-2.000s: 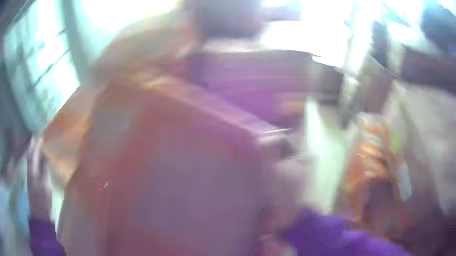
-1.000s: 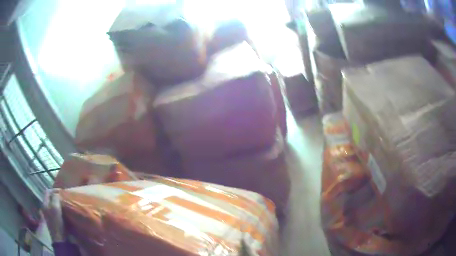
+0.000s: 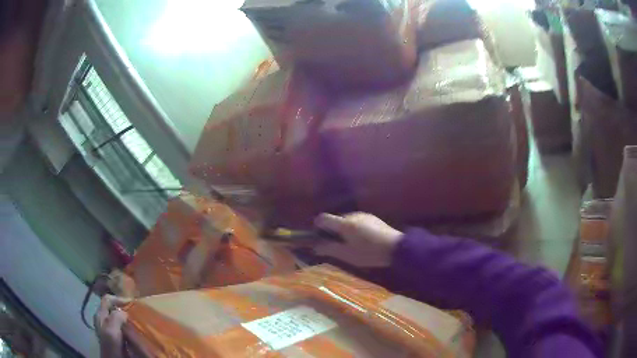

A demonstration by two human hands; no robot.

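A carton crossed with shiny orange tape (image 3: 391, 318) lies nearest, at the bottom, with a white printed label (image 3: 290, 327) on its upper face. My left hand (image 3: 112, 325) is at the carton's left edge, its fingers against it and partly cut off by the picture's bottom. My right hand (image 3: 356, 238), in a purple sleeve, is above the carton's far side. It holds a blurred utility knife (image 3: 293, 235) with a yellow part, pointing left. The blade cannot be made out clearly.
Another orange-taped carton (image 3: 199, 245) stands just behind. Large brown cartons (image 3: 426, 154) are stacked ahead, one (image 3: 335, 38) on top. A barred window (image 3: 119, 140) is at left. Pale floor (image 3: 548, 224) and more taped cartons (image 3: 595, 245) are at right.
My right hand has come into view with the knife. The view has turned left. The near carton's face with the white label now shows. My left hand remains at the carton's left edge.
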